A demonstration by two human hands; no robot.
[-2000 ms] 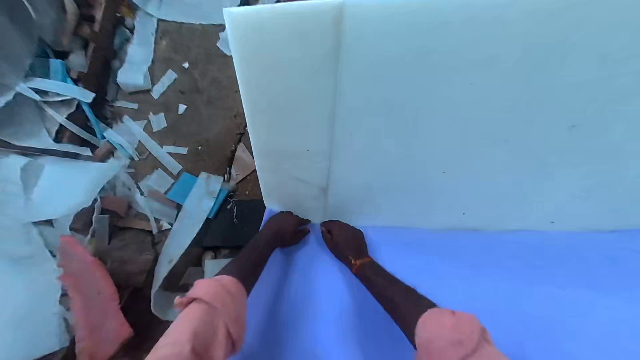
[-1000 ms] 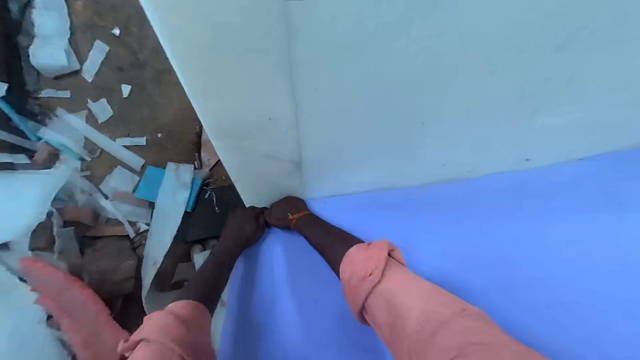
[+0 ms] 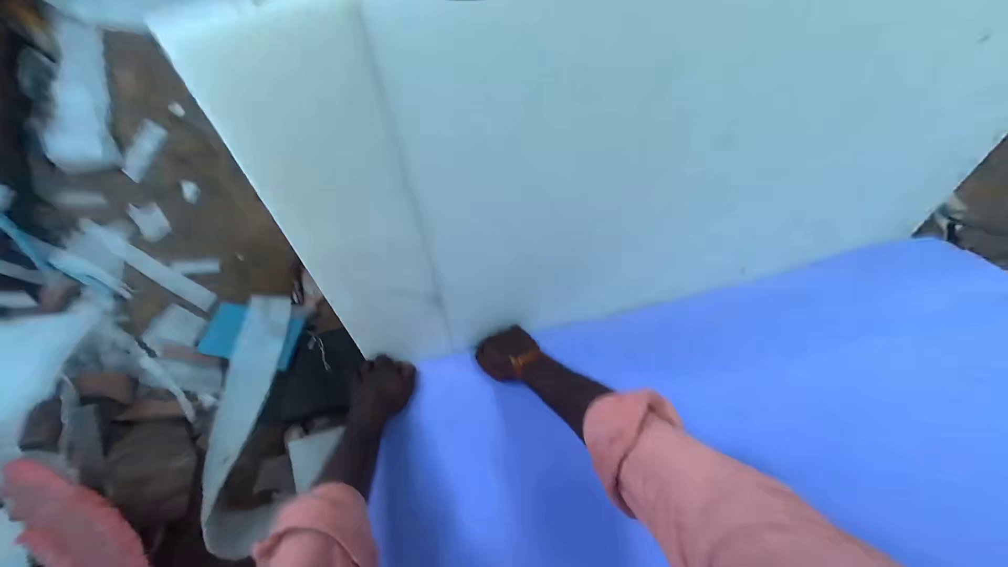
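A large pale foam-like sheet with a dark crease near its left side fills the upper view. Its lower edge meets a smooth blue sheet that spreads across the bottom. My left hand is at the corner where the pale sheet's left edge meets the blue one, fingers curled at the edge. My right hand, with an orange thread at the wrist, rests on the seam between the two sheets, a little right of the crease. Its fingertips are hidden, and whether either hand pinches the material is unclear.
Left of the sheets lie white offcuts, a long curled white strip, a flat blue piece and brick-like brown lumps on brown ground. A pink ragged-edged piece shows at the lower left. More ground appears at the far right.
My hands, together at the left corner one second ago, are now apart. The right one has moved rightward along the seam, while the left one remains near the corner.
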